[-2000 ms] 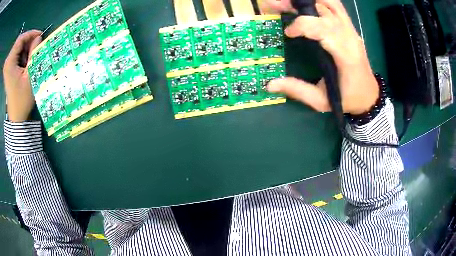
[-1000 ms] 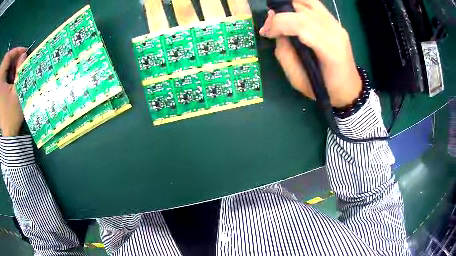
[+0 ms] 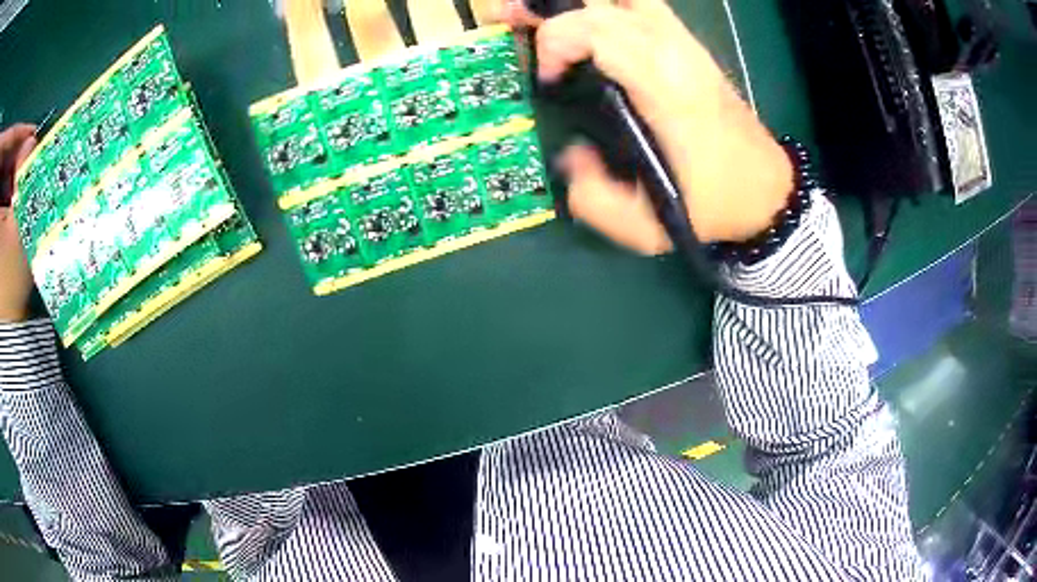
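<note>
A green PCB panel [image 3: 404, 154] with yellow rails lies in front of me, its top edge by the brush handles. My right hand [image 3: 671, 136] is at its right edge, slightly blurred, and holds the black soldering iron [image 3: 643, 142]; the iron's tip is not visible. At the left, a fanned stack of PCB panels [image 3: 125, 188] is tilted, with glare on the top one. My left hand [image 3: 14, 227] is at the frame's left edge, partly cut off, and holds the stack by its left edge. A thin strand of solder wire shows near its fingers.
Several wooden brush handles [image 3: 370, 32] lie beyond the panel. A black boxy unit [image 3: 870, 102] with a pale label stands at the right. A black cord [image 3: 785, 301] runs from the iron over my right sleeve. The green mat's curved front edge [image 3: 569, 426] is close to my body.
The whole view has shifted, so everything sits further left. My right thumb was on the panel two seconds ago, came off it, and is now back close to its right edge.
</note>
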